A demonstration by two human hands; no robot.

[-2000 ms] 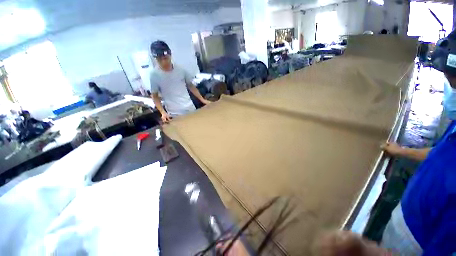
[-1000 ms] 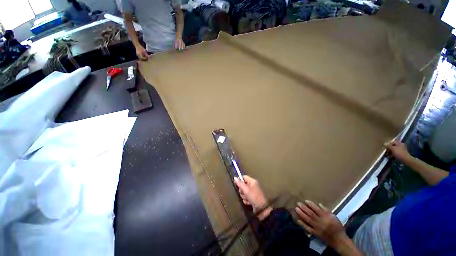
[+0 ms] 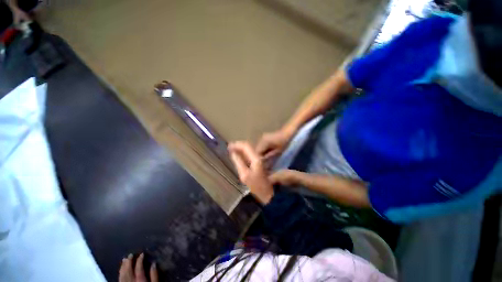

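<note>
Tan cloth lies over the dark table, its end edge running diagonally toward the near corner. A long dark metal weight with a pale patch at its far end lies on the cloth beside that edge. My right hand, blurred, is at the weight's near end by the cloth corner, touching or close to another person's hands; whether it grips anything is unclear. My left hand is cut off by the bottom edge; its spread fingertips rest on the dark table.
A person in a blue shirt leans in at the right, both hands at the cloth corner. White sheets lie at the left. A small dark block and something red are upper left. A pale round tub stands below right.
The view has turned down toward the near corner. My right hand no longer clearly grips the weight. The blue-shirted person's farther hand has come from the side edge to the corner. My left hand has appeared.
</note>
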